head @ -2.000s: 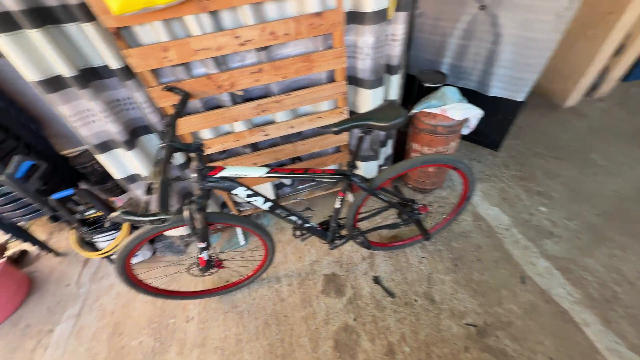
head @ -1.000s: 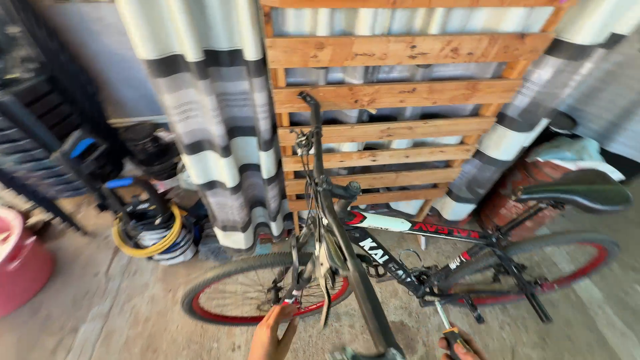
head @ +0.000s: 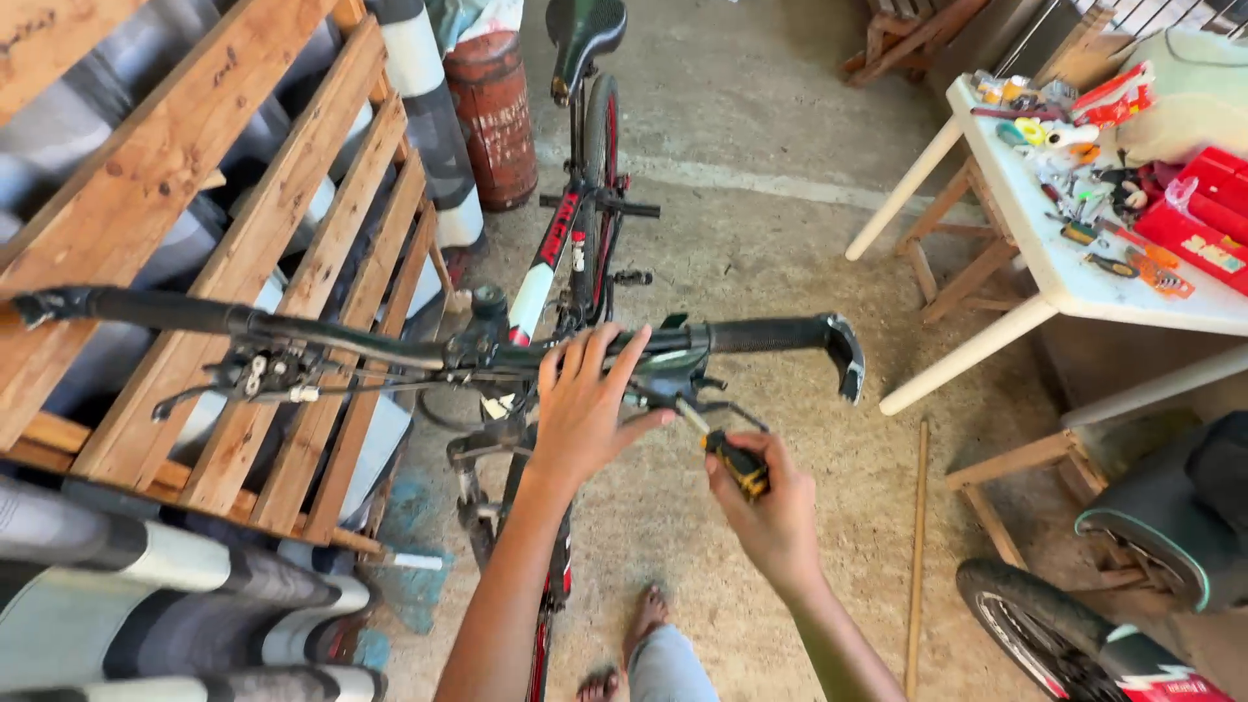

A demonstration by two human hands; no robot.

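Observation:
The black handlebar (head: 380, 341) of an upright bicycle crosses the view, a grip and bar end at each side. My left hand (head: 585, 405) rests on the bar right of the stem, fingers spread over it. In my right hand (head: 770, 497) is a screwdriver with a yellow and black handle (head: 736, 466); its shaft points up and left at the brake lever and shifter (head: 682, 385). Whether the tip touches a screw I cannot tell. Beyond the bar lie the red, white and black frame (head: 546, 258), the black saddle (head: 587, 34) and the rear wheel (head: 603, 127).
A wooden pallet (head: 292, 244) stands at the left beside striped curtains (head: 175, 604). Behind it is a rusty red cylinder (head: 490, 122). At the right are a white table (head: 1063, 263) with tools and a red toolbox (head: 1204, 219), a wooden stick (head: 917, 556) and another wheel (head: 1024, 624).
The view has swung to face the bicycle from its front end. My left hand, below the handlebar one second ago, now lies on it. The screwdriver in my right hand is now at the lever.

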